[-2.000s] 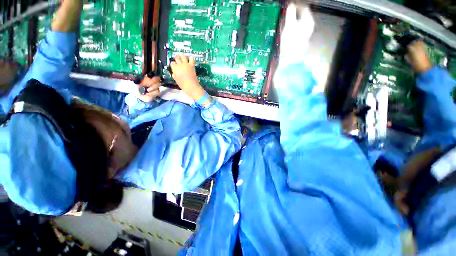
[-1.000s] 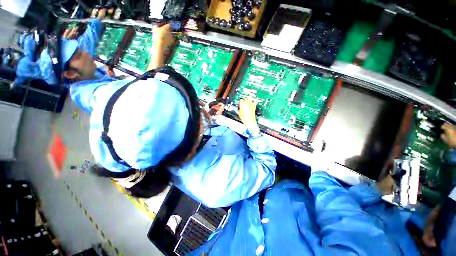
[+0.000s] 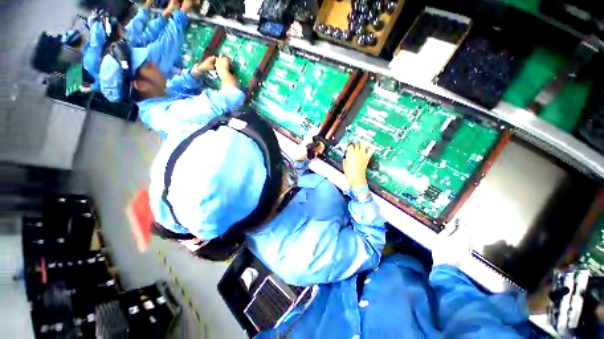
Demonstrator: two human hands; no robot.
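Observation:
My right hand, in a white glove, lies at the front rail of the line, beside the corner of a dark-framed circuit board. It is overexposed and its fingers cannot be made out. My left hand is not in view. The large green circuit board lies flat in its carrier, with white markings and a dark part on it. A worker's bare hand touches its left side. To the right is a carrier place without a green board, showing a pale shiny surface.
A worker in a blue cap stands close on the left. More workers and boards continue up the line. Component bins, one tan, line the far edge. A black tote is below; black bins stand on the floor.
My right hand has drawn back from above the line to its front rail. The view has swung left, so boards and bins sit further right, and more workers and floor show.

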